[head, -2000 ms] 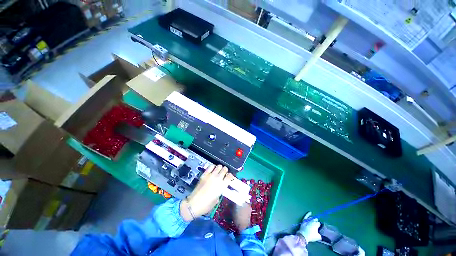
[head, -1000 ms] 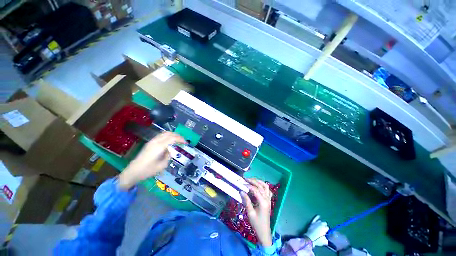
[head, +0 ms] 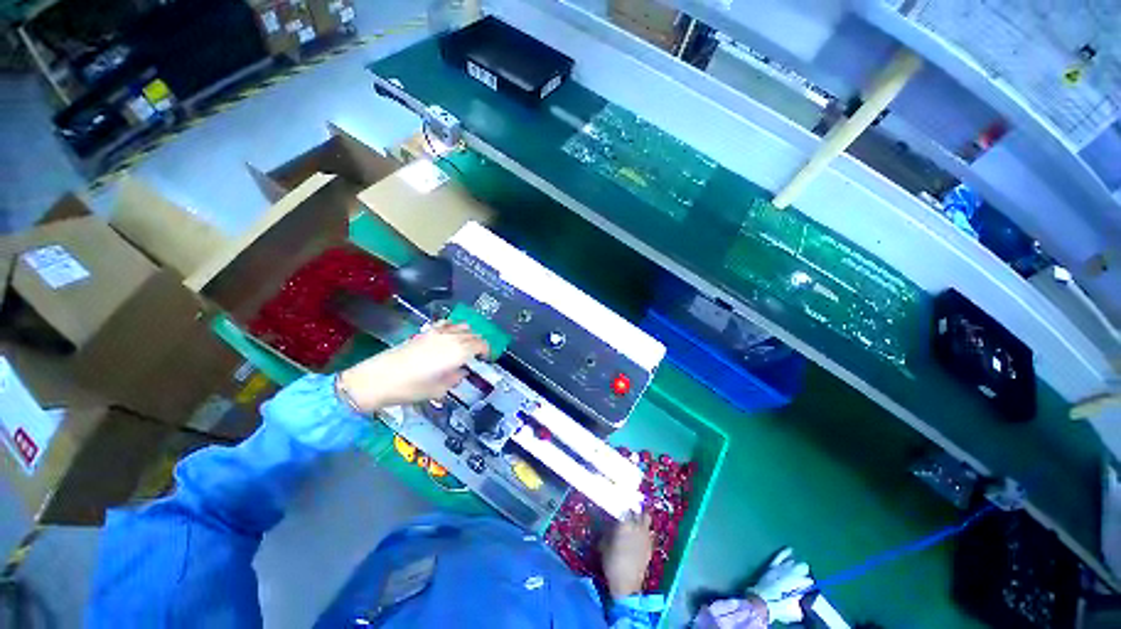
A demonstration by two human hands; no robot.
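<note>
The grey-silver machine (head: 486, 430) with a dark control panel (head: 541, 332) lies on the green mat. A silver-white feed rail (head: 578, 461) runs along it. My left hand (head: 430, 365) lies over the rail's left part beside the small green pad (head: 479, 329); its fingertips touch the machine there, and I cannot tell if they hold anything. My right hand (head: 628, 555) is at the rail's right end, over the green tray (head: 709, 492) of red components (head: 664, 485); its fingers are blurred and what they hold is unclear.
An open carton (head: 277, 234) of red components stands at the machine's left, with more cartons (head: 172, 332) beyond. A blue bin (head: 738, 369) sits under the green shelf (head: 627, 184). Another person's gloved hand (head: 783, 587) is at lower right. A blue cord (head: 904, 549) crosses the mat.
My left hand has moved from the rail's right part to its left part, by the green pad. My right hand has dropped from the rail's end towards the tray. The view has shifted slightly.
</note>
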